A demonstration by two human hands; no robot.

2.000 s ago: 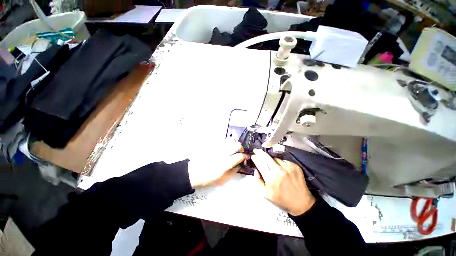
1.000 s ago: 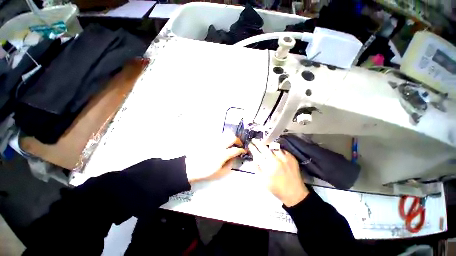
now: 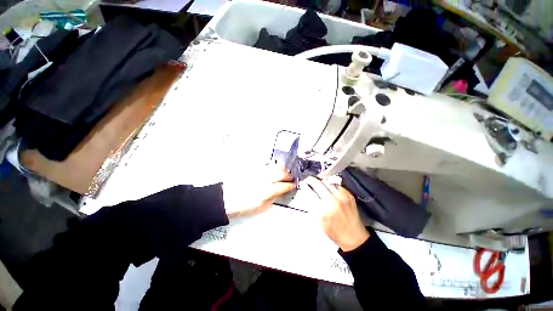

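Note:
A dark cloth piece (image 3: 382, 203) runs from under the sewing machine's arm to the needle area, where its small end looks purplish and bunched. The off-white sewing machine (image 3: 436, 133) stands at the right. My left hand (image 3: 258, 195) holds the cloth's near-left edge with its fingertips, just in front of the presser foot. My right hand (image 3: 336, 209) presses and pinches the cloth right beside it, fingertips close to the left ones. The needle and the fingertips' exact grip are small and partly hidden.
Folded black cloth (image 3: 91, 85) lies on a brown board (image 3: 127, 130) at left. A white tub (image 3: 233, 27) with black cloth is behind the table. Red-handled scissors (image 3: 490, 270) lie at the right front edge. A blue pen (image 3: 425, 189) is under the machine arm. A control panel (image 3: 526, 94) is top right.
The purplish cloth end now shows further to the left and back of the presser foot, and less shows in front of it. Both hands have stayed close to the foot. The view has shifted slightly.

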